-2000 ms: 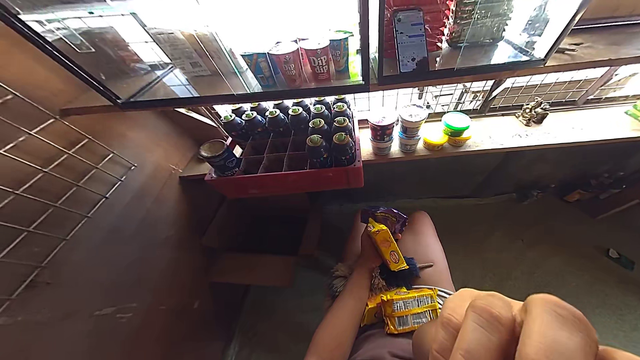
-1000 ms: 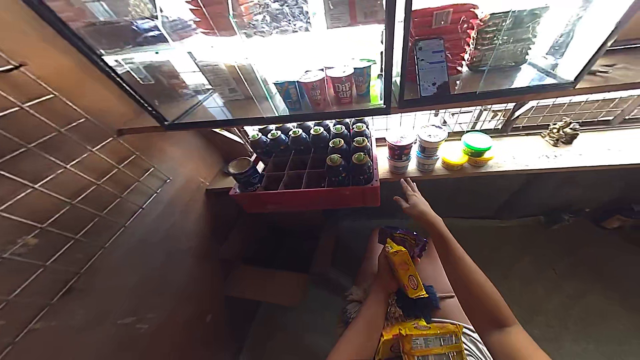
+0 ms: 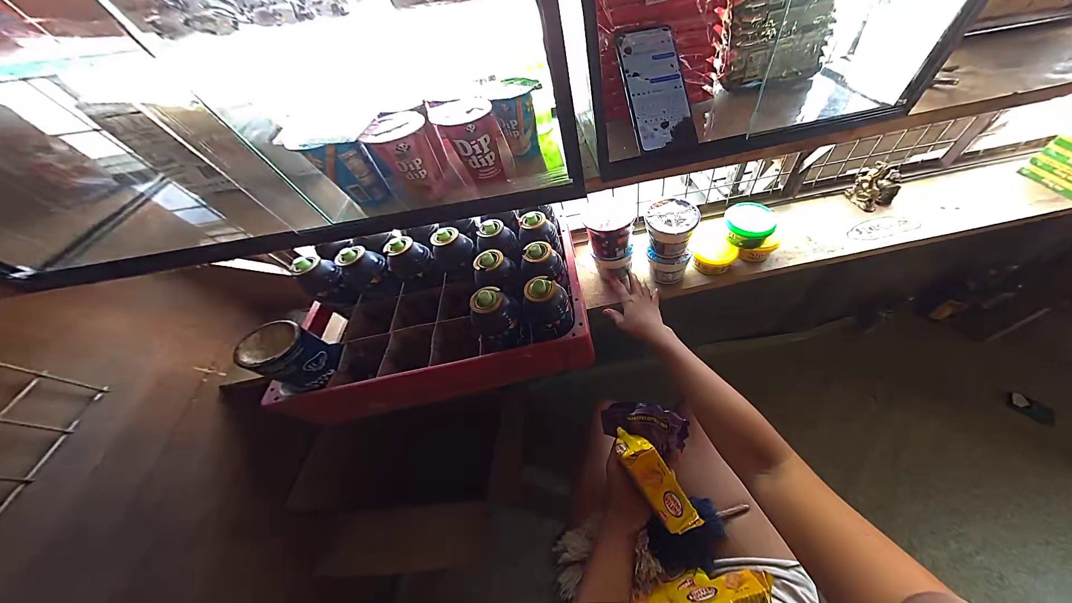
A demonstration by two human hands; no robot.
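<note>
My right hand (image 3: 638,308) reaches to the front edge of the wooden shelf, fingers apart, with its fingertips at the lower tub (image 3: 613,261) of a stack topped by a dark red cup (image 3: 609,230). Beside it stand another cup (image 3: 672,224) on a tub and several yellow tubs (image 3: 714,256), with a green-lidded one (image 3: 750,223) on top. Over my lap, my left hand (image 3: 626,494) grips a yellow biscuit pack (image 3: 657,481); a purple wrapper (image 3: 649,425) lies just above it. More yellow packs (image 3: 712,588) rest on my lap, near a dark blue fluffy thing (image 3: 688,536).
A red plastic crate (image 3: 452,377) holds several dark bottles (image 3: 494,314) with green caps; a dark blue can (image 3: 289,356) leans at its left end. Glass display cases with cups (image 3: 473,142) and a phone (image 3: 655,88) stand above. Wire mesh (image 3: 42,427) is at left.
My right hand was large at the lower right two seconds ago, then came over to the shelf's edge; now its fingers are at the stacked tub. My left hand still holds the yellow pack.
</note>
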